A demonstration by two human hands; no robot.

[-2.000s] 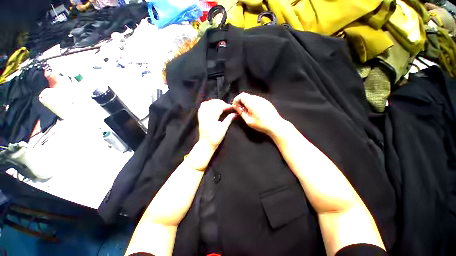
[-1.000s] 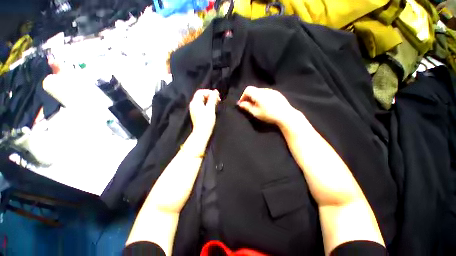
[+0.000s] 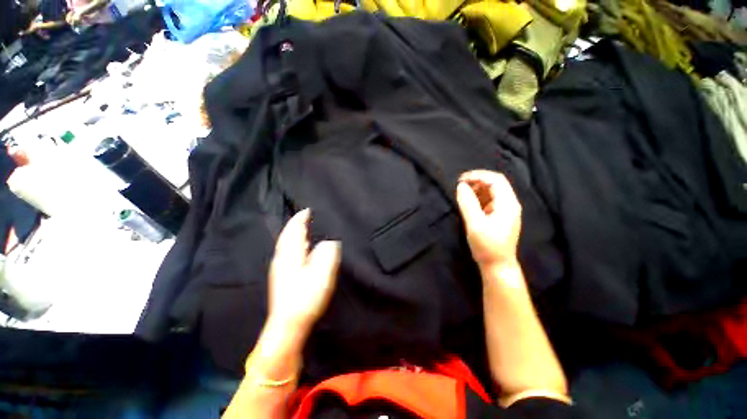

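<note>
A black suit jacket (image 3: 352,180) lies face up in front of me, its front rumpled. A small red neck label (image 3: 287,47) shows inside the collar. A slanted flap pocket (image 3: 403,244) lies between my hands. My left hand (image 3: 303,266) is over the lower front, slightly blurred, thumb and fingers apart, with nothing seen in it. My right hand (image 3: 490,214) is right of the pocket, fingers curled towards the thumb. Whether it holds something small cannot be seen.
A second black jacket (image 3: 606,164) lies to the right. A black bottle (image 3: 123,159), a dark flat object and a thread spool (image 3: 141,223) are on the white table (image 3: 78,262) at left. Mustard garments (image 3: 500,24) and a light blue bag (image 3: 201,18) lie behind. My red-orange apron (image 3: 385,389) shows below.
My hands have left the upper front edge and moved down and apart, the right one farther right. The view has shifted right. The jacket front looks more rumpled.
</note>
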